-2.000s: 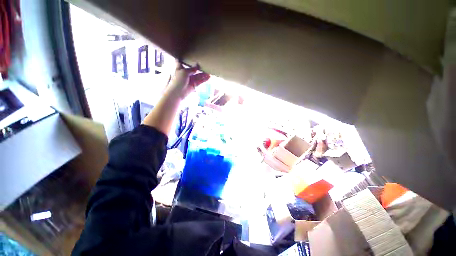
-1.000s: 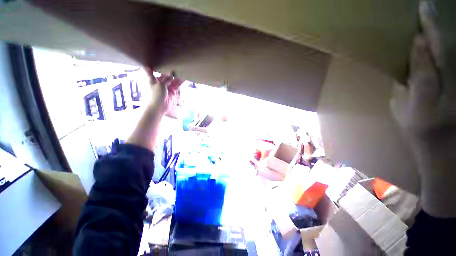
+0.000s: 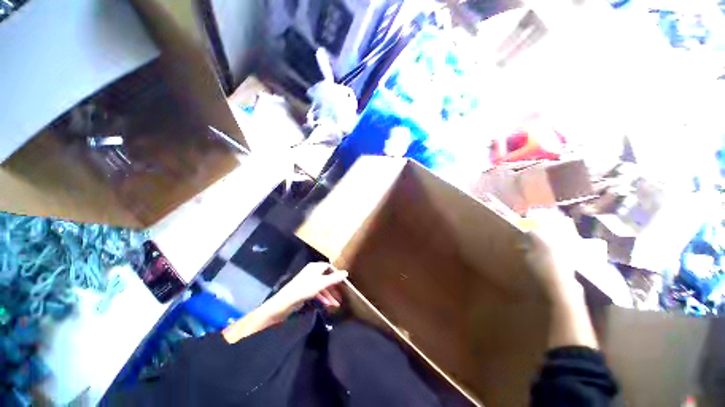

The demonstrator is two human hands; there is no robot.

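Observation:
A large open brown carton (image 3: 429, 262) is tilted in front of my lap, its deep inside facing me. My left hand (image 3: 318, 288) grips its near left edge, with the thumb over the rim and the fingers on the outer side. My right hand (image 3: 552, 254) is at the far right edge of the carton, blurred and washed out by glare; its fingers lie at the rim, and I cannot tell how firmly they close on it. The carton's lower right part runs under my right forearm.
Another open carton (image 3: 171, 135) stands at upper left. Pale blue coiled cables (image 3: 75, 246) lie at left, with a smartphone (image 3: 162, 272) beside them. A blue crate (image 3: 381, 127) is beyond the carton. Small brown boxes (image 3: 556, 184) and a red item (image 3: 528, 147) are at right.
The carton has come down from high in front of my face to my lap, its opening now towards me. Both hands have come down with it. The view has tilted down and left.

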